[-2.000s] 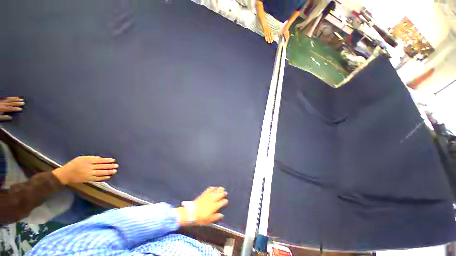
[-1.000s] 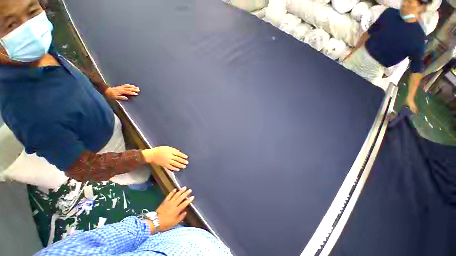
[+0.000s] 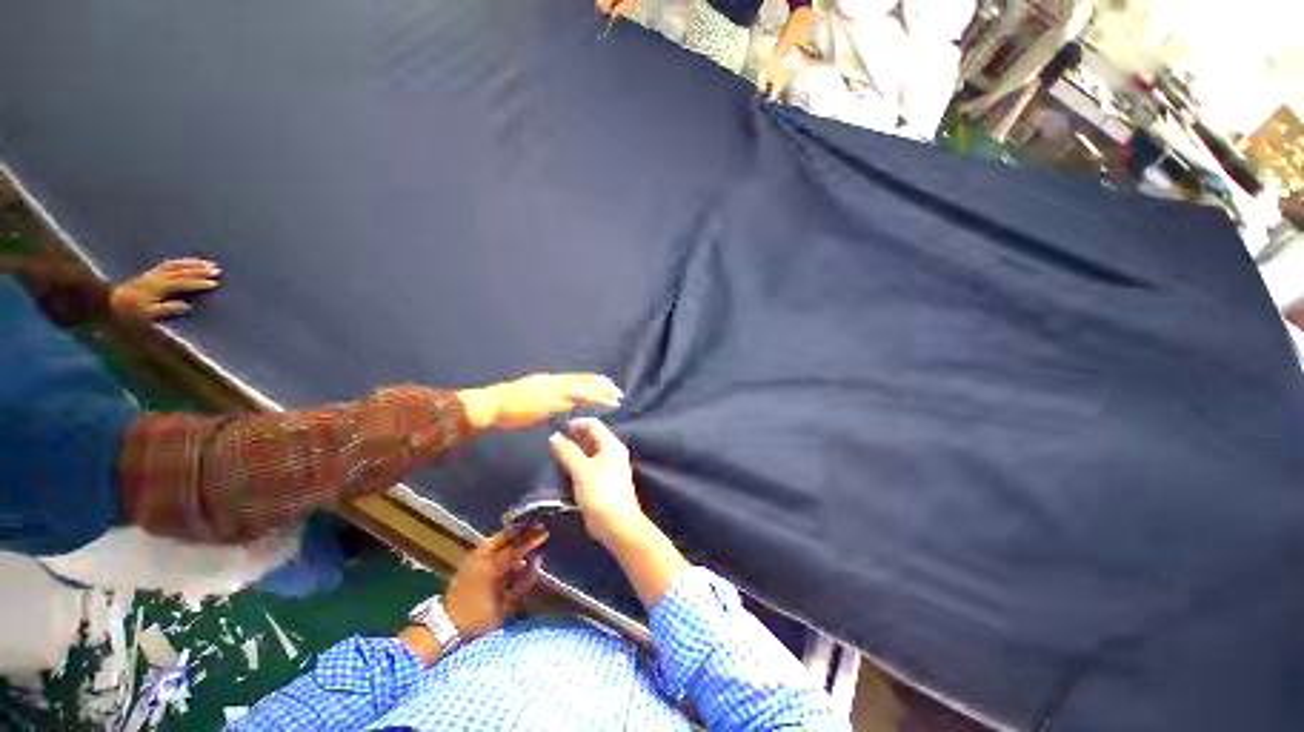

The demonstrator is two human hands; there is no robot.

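Dark navy fabric covers the long table, with creases running from the near edge toward the far edge. My right hand is pinched on the cloth near this edge, where folds gather. My left hand is just nearer me, its fingers closed round a small pale-rimmed dark piece that looks like the lifted cloth edge; its exact form is unclear. A co-worker's hand is stretched out beside my right hand. A short pale bar end shows under the near cloth edge; the rest is hidden.
The co-worker's other hand lies on the cloth at the left. A second person's hands are at the far edge, one by a fold. The brown wooden table edge runs along my side. White scraps litter the green floor.
The long pale rail, bare across the cloth before, is now covered. Cloth at the right has been drawn up and creased. My right hand has come into view and both hands have closed on cloth.
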